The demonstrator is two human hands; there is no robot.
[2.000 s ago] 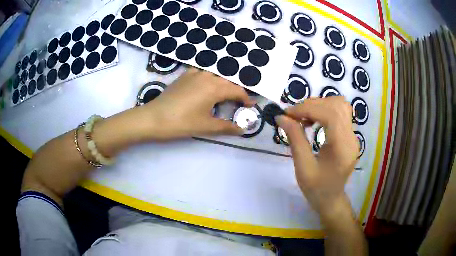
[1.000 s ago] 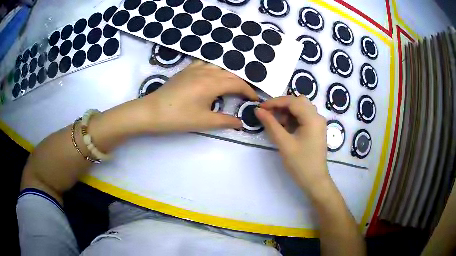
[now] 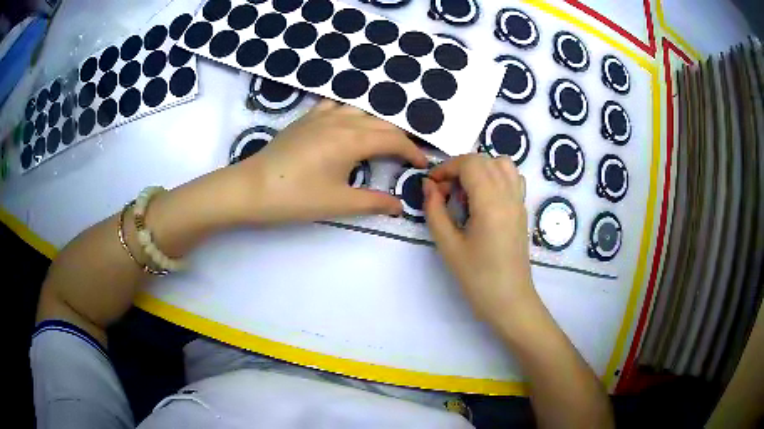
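A round unit (image 3: 410, 193) with a black rim and pale ring lies in the front row of the whitish tray (image 3: 578, 266). A black disc covers its centre. My left hand (image 3: 314, 167) curves around it, index fingertip at the upper edge and thumb at the lower left. My right hand (image 3: 482, 222) pinches the disc's right edge between thumb and index finger and hides that side. A white liner sheet (image 3: 479, 105) with rows of black discs lies over the tray beyond my hands. To the right, one unit (image 3: 556, 224) shows a silver centre; another (image 3: 606, 236) has a grey centre.
Spare sheets of black discs (image 3: 109, 88) lie at left, partly under clear plastic. A tall stack of layered grey-brown sheets (image 3: 708, 209) stands at right. Yellow tape (image 3: 335, 363) edges the white bench, with red tape lines at right.
My right hand has moved left, bringing the black disc from beside the unit onto its silver centre. My left hand has stayed around the unit. The view has shifted slightly.
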